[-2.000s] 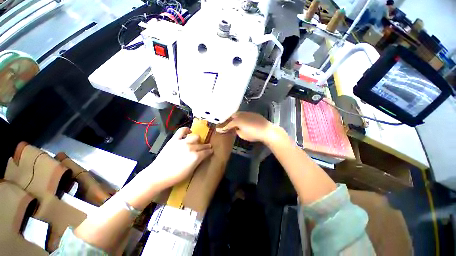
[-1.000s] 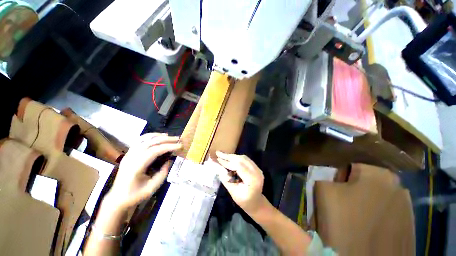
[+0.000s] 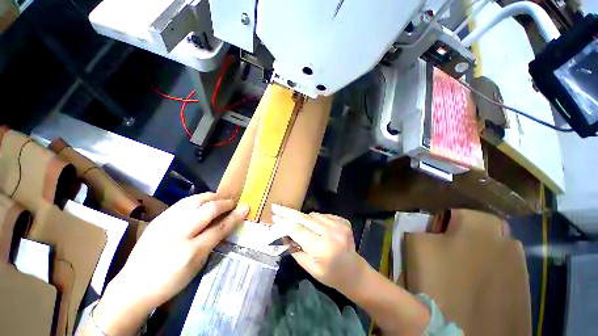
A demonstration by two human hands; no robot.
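A yellow template strip (image 3: 267, 154) lies lengthwise on a tan bag panel (image 3: 300, 157), under the white sewing head (image 3: 321, 39). A thin dark brown line runs along its right side. The silvery-white machine arm (image 3: 229, 289) shows below the panel. My left hand (image 3: 187, 239) lies on the near left part, its fingertips pressed on the template's near end. My right hand (image 3: 318, 243) is at the panel's near right edge, index finger on the panel, with a small silvery item (image 3: 280, 247) at its fingers. The needle area is mostly hidden under the head.
Stacked tan panels (image 3: 72, 230) with white sheets lie at the left. More tan panels (image 3: 465, 275) lie at the lower right. A grey drive carriage (image 3: 410, 111) and a black-framed control screen (image 3: 577, 72) stand at the right. Red cables hang left of the head.
Both hands have come from beside the sewing head to the template's near end. In the last second my left hand has moved onto the template, and the view has shifted slightly.
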